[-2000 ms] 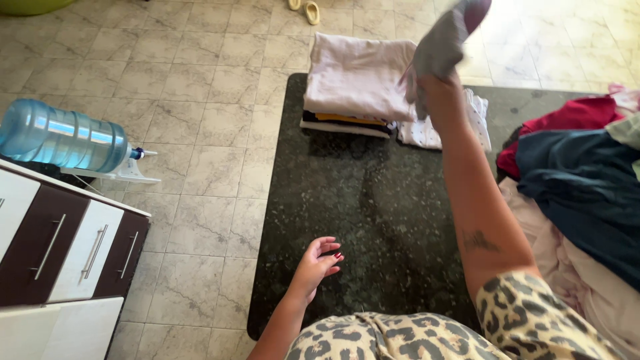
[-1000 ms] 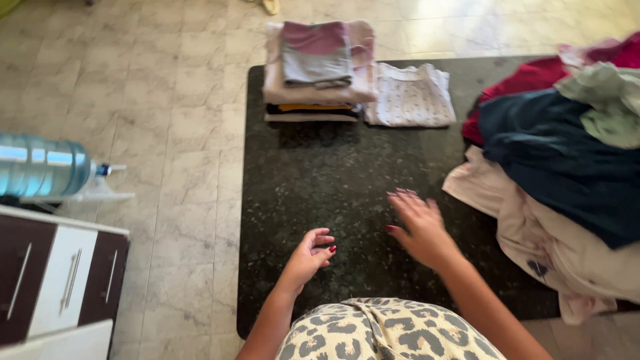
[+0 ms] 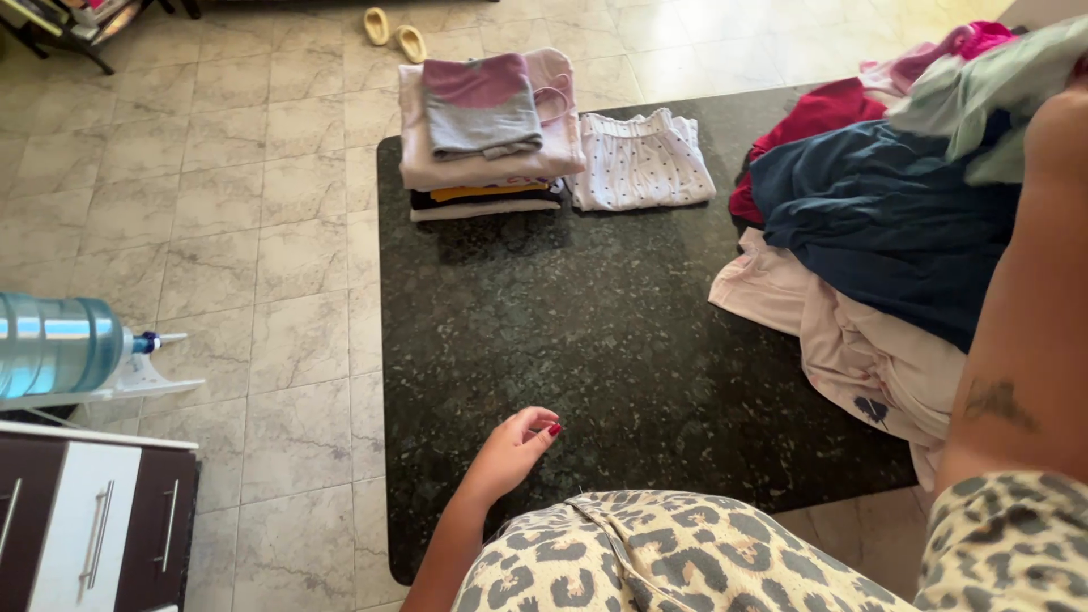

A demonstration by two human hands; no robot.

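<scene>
My left hand [image 3: 515, 446] hovers over the near left part of the dark granite tabletop [image 3: 595, 340], fingers curled loosely around nothing. At the far right, my right hand [image 3: 1078, 81] is mostly cut off by the frame edge, beside a blurred pale green garment [image 3: 1003, 81] on the heap; its grip is not clear. Below that garment lie a dark blue cloth [image 3: 884, 204], a red cloth [image 3: 807, 123] and pale pink clothes [image 3: 875, 348]. A folded grey and pink garment [image 3: 483, 106] tops a stack of folded clothes [image 3: 489, 174]. Beside it are folded dotted white bottoms [image 3: 642, 161].
On the left, a blue water jug [image 3: 55, 344] lies in a white stand [image 3: 161, 382] above a cabinet with drawers [image 3: 93, 518]. Yellow slippers [image 3: 410, 42] rest on the tiled floor [image 3: 297, 255] beyond the table. A dark rack stands at the upper left.
The grey and pink garment, raised in my right hand two seconds ago, lies on the stack. My right hand has moved from over the table to the heap at right, where the pale green garment is shifted.
</scene>
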